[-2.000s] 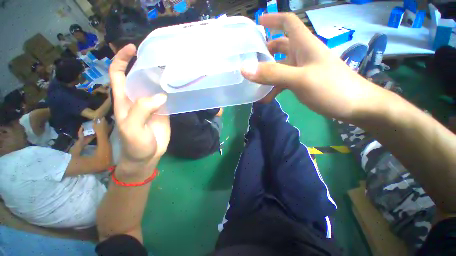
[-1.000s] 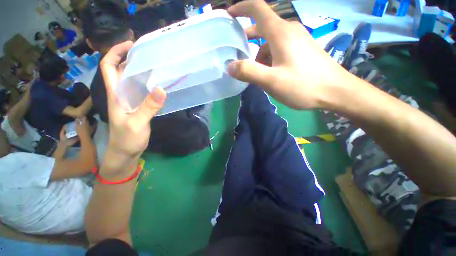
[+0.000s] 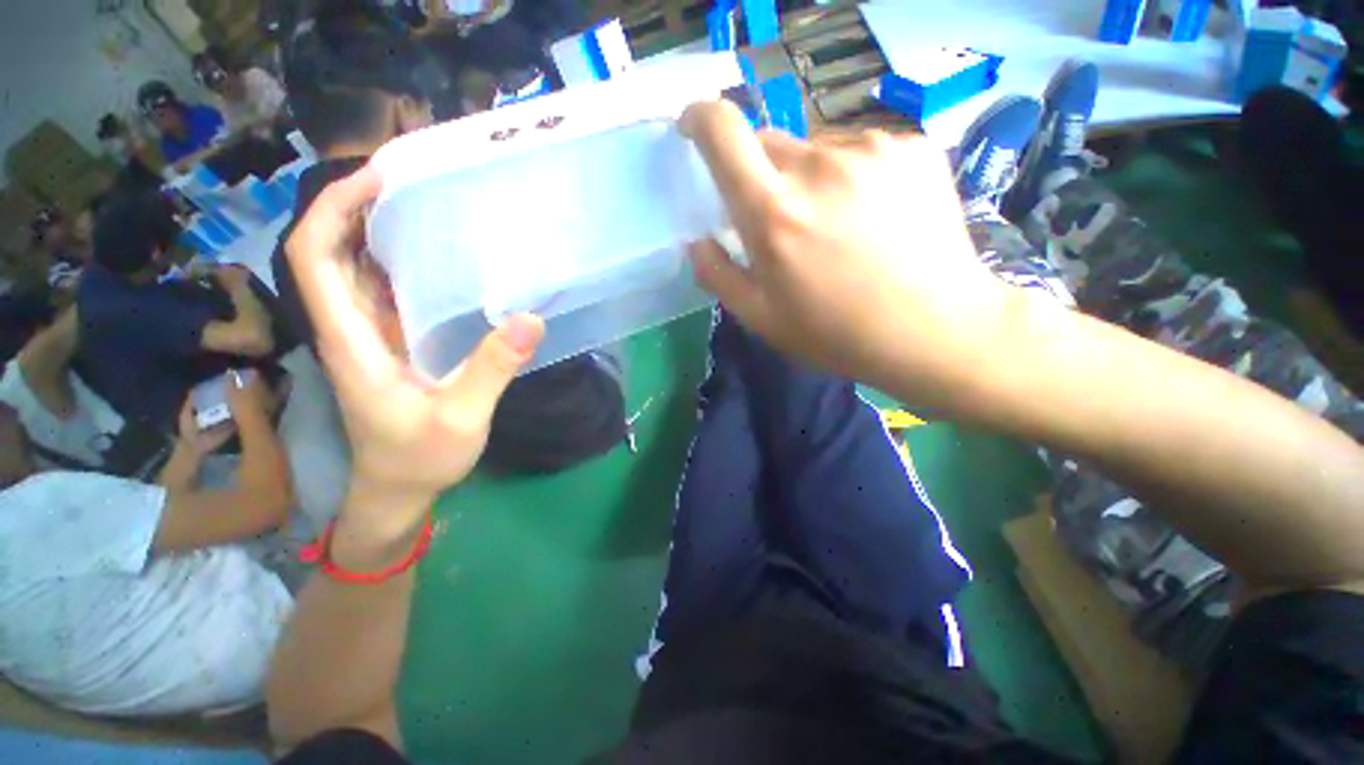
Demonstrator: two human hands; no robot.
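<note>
A frosted, see-through oval water tank (image 3: pixel 584 209) is held up above my lap, tilted, with its opening side towards the lower right. A white housing (image 3: pixel 449 147) shows along its upper edge, with two small dark spots side by side. My left hand (image 3: pixel 404 351) grips the left end, thumb on the near lower rim and fingers behind. My right hand (image 3: pixel 838 224) is at the right end, with its index fingertip on the upper right edge and its thumb at the right side. The far side of the tank and some fingers are hidden.
People sit at the left, one in a white shirt (image 3: pixel 135 590). A white table (image 3: pixel 1032 38) with blue-and-white boxes (image 3: pixel 939 82) stands at the upper right. Another person's camouflage-clad legs (image 3: pixel 1137 269) are at the right, beside cardboard (image 3: pixel 1077 635). The floor (image 3: pixel 524 598) is green.
The tank has turned so that its upper edge and two dark spots face me more. My right hand has rolled over, with its index finger now on the upper right edge.
</note>
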